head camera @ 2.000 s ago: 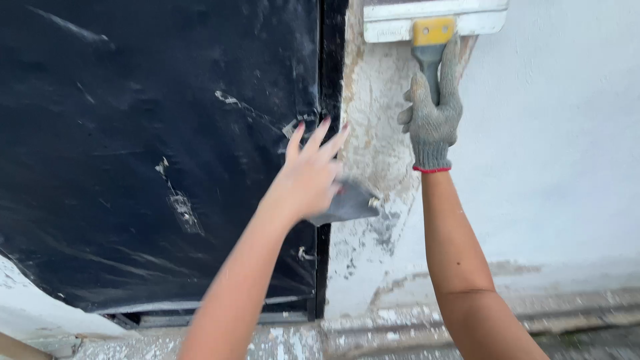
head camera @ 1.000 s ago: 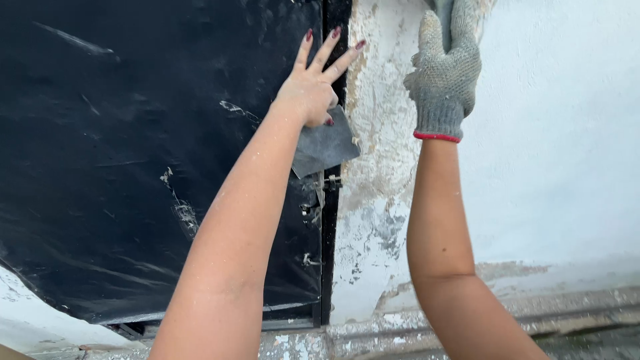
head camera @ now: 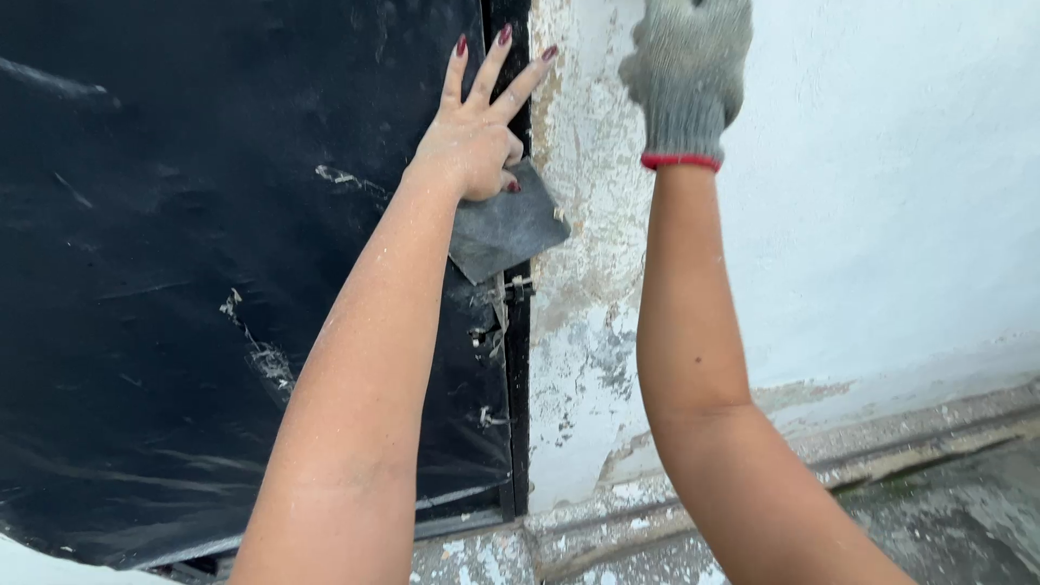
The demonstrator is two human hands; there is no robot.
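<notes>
My bare left hand [head camera: 479,126] has three fingers spread over the edge of the black-covered door [head camera: 203,203] and its dark frame [head camera: 517,390]. Its thumb and index finger pinch a dark grey flat sheet [head camera: 516,227], which overlaps the frame and the peeling wall edge. My right hand [head camera: 691,73], in a grey knit glove with a red cuff, is raised before the wall [head camera: 877,179] at the top edge. The fingers are cut off by the frame edge, and no tool shows there now.
Rough, flaking plaster [head camera: 593,260] runs down beside the door frame. A small metal latch or hinge [head camera: 518,288] juts from the frame below the sheet. A paint-spattered ledge [head camera: 650,520] crosses the bottom, with grey ground [head camera: 959,504] at the lower right.
My left hand has moved up along the door edge, with the grey sheet. My right hand has risen toward the top edge; the wide yellow-and-grey-handled putty knife seen in it earlier has left view.
</notes>
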